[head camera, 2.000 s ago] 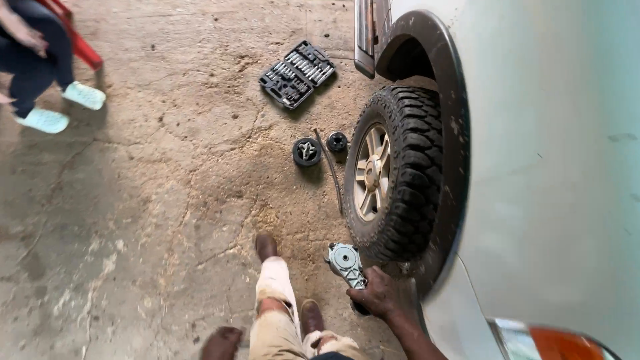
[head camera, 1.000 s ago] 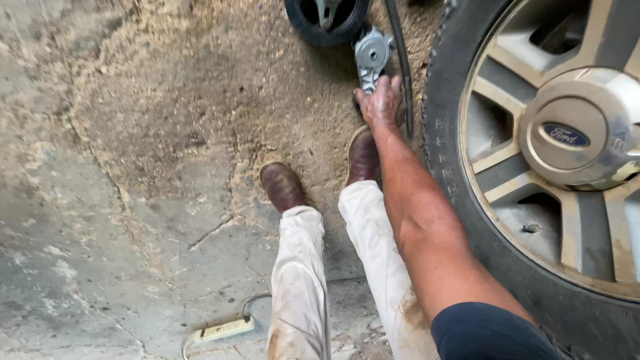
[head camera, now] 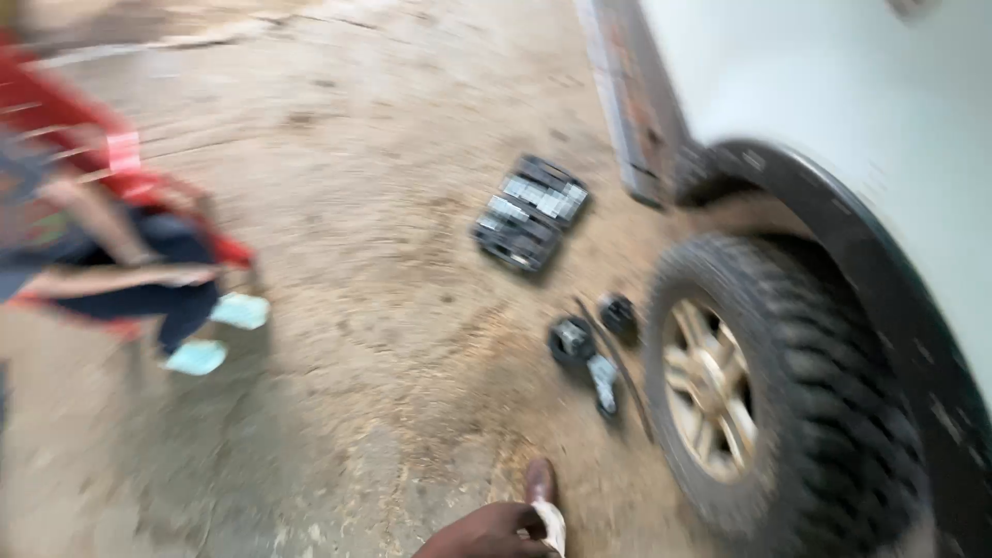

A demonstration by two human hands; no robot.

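Note:
My left hand (head camera: 496, 531) shows at the bottom edge, blurred, over my leg and close to a brown boot (head camera: 540, 480); its fingers look curled, and whether they hold anything is unclear. My right hand is out of view. A grey metal belt tensioner (head camera: 602, 381) lies on the concrete floor, its upper end by a round black pulley-like part (head camera: 572, 339). A thin dark belt or hose (head camera: 620, 364) runs past both, and a second round black part (head camera: 618, 312) lies on its other side. Beyond them is an open black tool case (head camera: 531, 211) with metal tools.
At the right stands a light-coloured vehicle (head camera: 837, 70) with a knobby tyre (head camera: 837, 403) on a spoked wheel (head camera: 709, 380). A seated person (head camera: 116, 263) in light turquoise shoes is on a red frame (head camera: 93, 124) at the left.
The belt tensioner, in my right hand in both earlier frames, now lies on the floor, released. My right hand has left the view. The view has pulled back from the floor.

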